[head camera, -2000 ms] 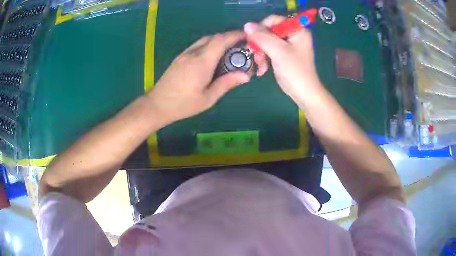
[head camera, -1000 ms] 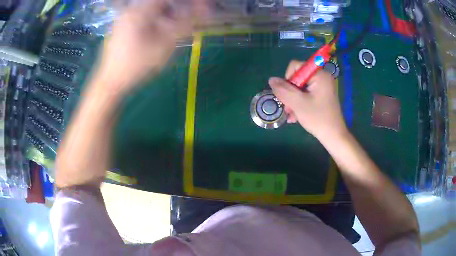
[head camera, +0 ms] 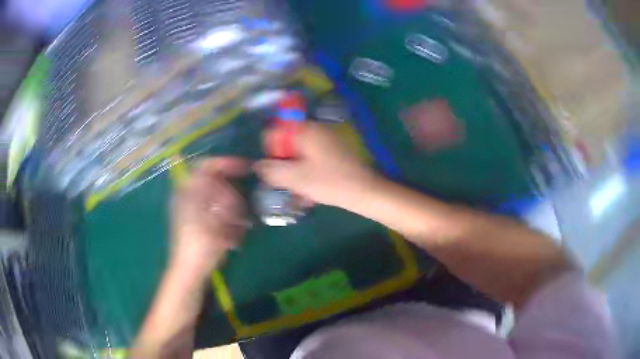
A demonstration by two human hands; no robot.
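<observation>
The view is strongly blurred. My right hand (head camera: 316,165) is closed around the red-handled tool (head camera: 283,137), which stands up from the fist with its blue dot near the top. A silver metal ring holder (head camera: 276,207) lies just below my right fingers on the green mat; whether a part sits in it is too blurred to tell. My left hand (head camera: 210,207) is just left of the ring holder, with its fingers towards my right hand. Whether my left hand holds anything cannot be seen.
Set-aside silver rings (head camera: 370,71) lie right of the blue tape (head camera: 365,130), near a reddish-brown square (head camera: 433,125). Clear trays (head camera: 161,91) stand ahead and left. A green label (head camera: 314,292) is near the bench edge.
My left hand has come back from the trays to beside the ring holder. The view has turned and shifted, so the mat appears tilted. My right hand still holds the red-handled tool.
</observation>
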